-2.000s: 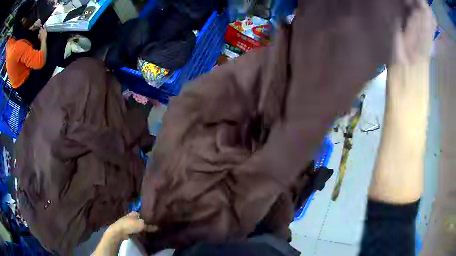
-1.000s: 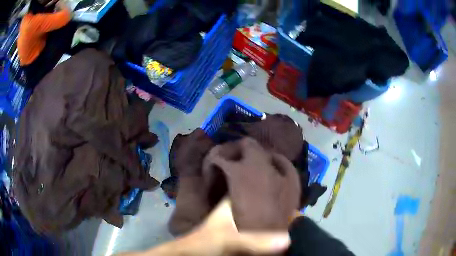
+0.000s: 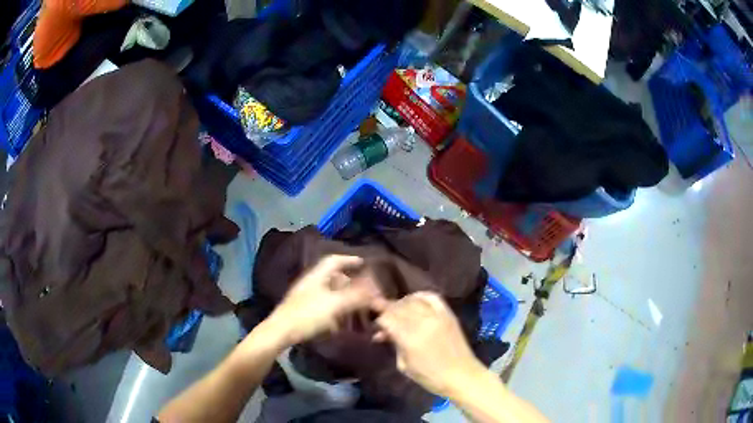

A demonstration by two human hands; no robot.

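A brown garment (image 3: pixel 289 252) lies bunched over the blue work basket (image 3: pixel 359 194), with black cloth among it. My left hand (image 3: pixel 330 299) and my right hand (image 3: pixel 421 335) are close together above the brown cloth, with bent fingers. Both are slightly blurred, and whether the fingers pinch any cloth cannot be told. Part of the garment is hidden beneath my hands. A large pile of brown garments (image 3: pixel 91 206) stands to the left of the basket.
A large blue crate (image 3: pixel 310 140) with black cloth and a yellow packet is behind. A plastic bottle (image 3: pixel 371 153) and red carton (image 3: pixel 425 99) are beside it. A red crate (image 3: pixel 537 231) sits beneath a light-blue tub (image 3: pixel 607 202) of black garments (image 3: pixel 578 132). A person's orange sleeve (image 3: pixel 58 33) shows upper left.
The raised garment that filled the middle came down over the basket. My hands have come together above it. The view has shifted, showing more tables and crates at the upper right.
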